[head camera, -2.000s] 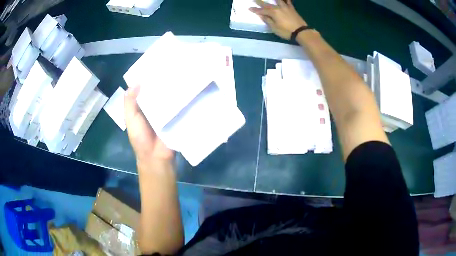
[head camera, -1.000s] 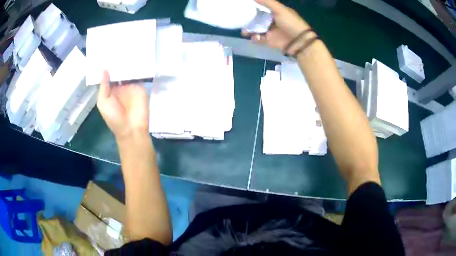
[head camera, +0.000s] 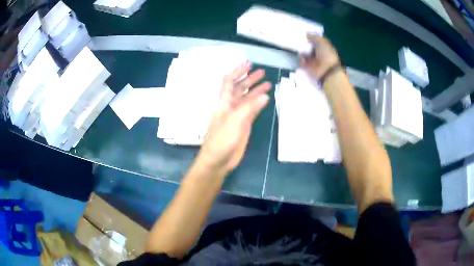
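My right hand (head camera: 321, 58) holds the right end of a long white box (head camera: 276, 27) above the pale rail at the far side of the bench. The box is slightly blurred. My left hand (head camera: 235, 111) is open and empty, fingers spread, over the right part of the left pile of white box blanks (head camera: 183, 98). A second pile of white blanks (head camera: 304, 122) lies to the right, partly behind my right forearm. A small white card (head camera: 128, 106) lies left of the left pile.
Opened white cartons (head camera: 78, 98) stand at the far left. Thick white boxes (head camera: 405, 106) are stacked at right. Small white boxes lie beyond the pale rail (head camera: 140, 44), at upper left (head camera: 120, 6) and right (head camera: 414, 66). A brown carton (head camera: 112, 228) and blue stool (head camera: 18, 226) are on the floor.
My left hand has let go of the white carton it held and moved right over the left pile. My right hand has moved slightly right and down, with the white box turned lengthwise.
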